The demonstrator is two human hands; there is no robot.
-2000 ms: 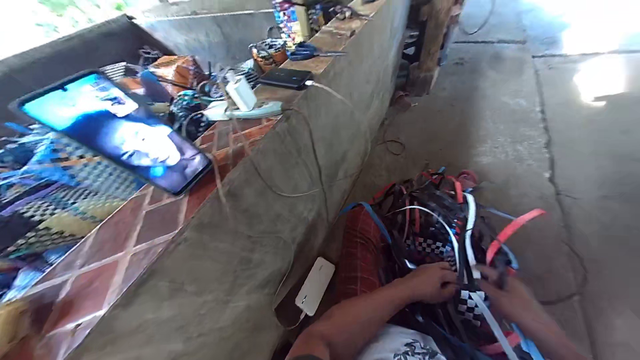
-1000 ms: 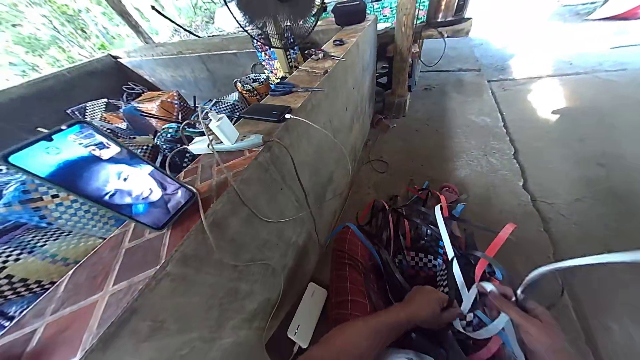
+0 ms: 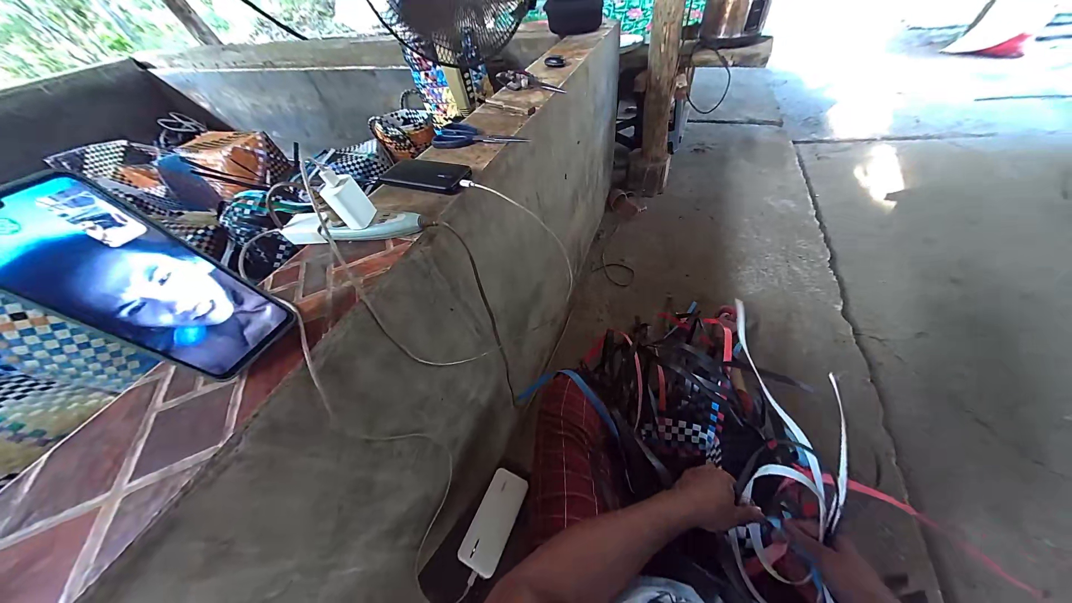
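A partly woven piece of black, white, red and blue plastic strips point(image 3: 682, 431) lies at my lap, with many loose ends standing up around it. My left hand point(image 3: 712, 498) is closed on the edge of the weave, fingers against the strips. Close to its right, my right hand point(image 3: 825, 548) pinches strips beside a looped white strip point(image 3: 775, 477); its fingertips are partly hidden. A long red strip point(image 3: 913, 507) runs from there out to the right. Red plaid cloth point(image 3: 569, 461) covers my leg on the left.
A concrete ledge point(image 3: 494, 276) at left bears a phone point(image 3: 142, 276) showing a video call, a power strip point(image 3: 368, 228), a black power bank point(image 3: 425, 176) and scissors point(image 3: 469, 138). Woven baskets point(image 3: 402, 130) stand behind it. A white power bank point(image 3: 494, 523) with cable sits by my leg.
The long white strip that ran out to the right of my right hand one second ago is now looped and upright near my hands. A red strip now trails to the right.
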